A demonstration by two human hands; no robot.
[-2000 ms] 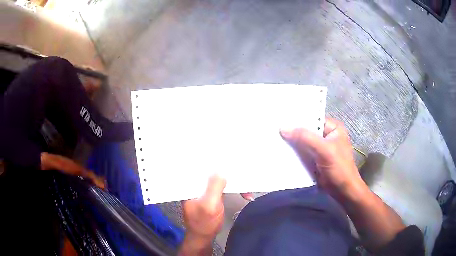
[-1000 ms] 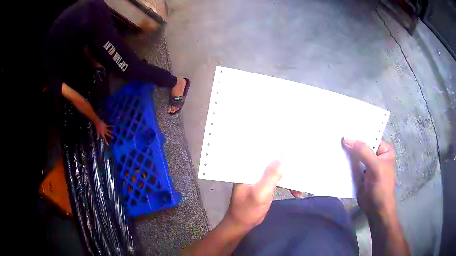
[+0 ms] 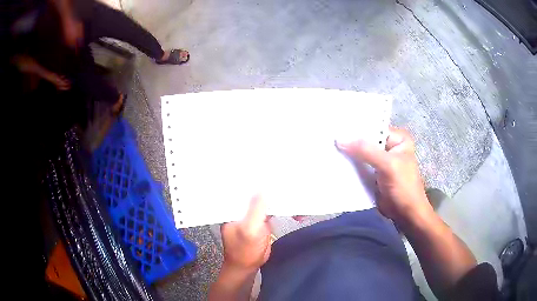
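Note:
A white delivery note (image 3: 271, 153) with punched holes along its short edges is held up in front of me. Its print is washed out. My left hand (image 3: 247, 241) grips the bottom edge, left of the middle, with the thumb on top. My right hand (image 3: 397, 170) grips the right edge, with the thumb lying on the sheet. The fingers behind the paper are hidden.
Plastic-wrapped dark rolls (image 3: 94, 229) lie at the lower left on a blue pallet (image 3: 141, 211). An orange body (image 3: 63, 270) shows beside them. A person in dark clothes (image 3: 118, 26), wearing sandals, is at the upper left. Concrete floor (image 3: 265, 47) lies beyond the paper.
The paper and both hands have shifted left in view and the sheet is now nearly level. The person at the left has moved up and away, and the hand is off the rolls.

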